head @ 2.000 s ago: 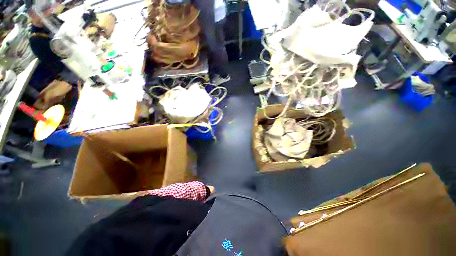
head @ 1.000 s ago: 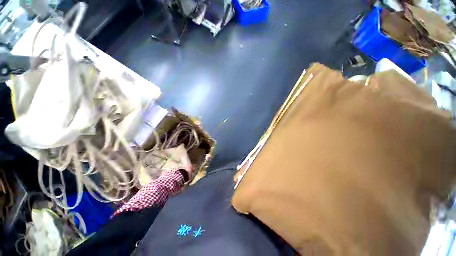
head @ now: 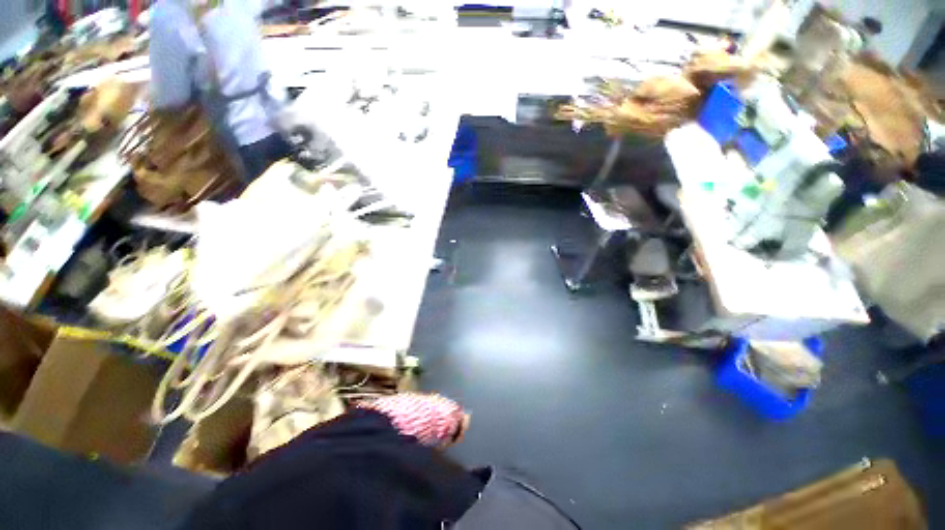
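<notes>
A pile of brown fabric bag panels (head: 839,505) shows at the bottom right, cut off by the picture's edge, with thin pale yellowish lines along its edge. What carries it is hidden. My left arm reaches forward at the bottom centre in a red-and-white check sleeve (head: 417,416). Only a small blurred bit of my left hand (head: 462,425) shows past the cuff; its fingers cannot be made out. My right hand is not in view.
A white table (head: 389,243) with cream bags (head: 275,233) hanging over its end stands left. Cardboard boxes (head: 93,399) are at lower left. Dark floor (head: 518,342) lies ahead. A sewing table (head: 746,295), stool and blue bin (head: 767,393) stand right. Two people (head: 244,88) appear upper left.
The view has swung and lifted, showing more of the room ahead. The brown panels have dropped to the bottom right corner and show much less. The cream bags now appear farther off.
</notes>
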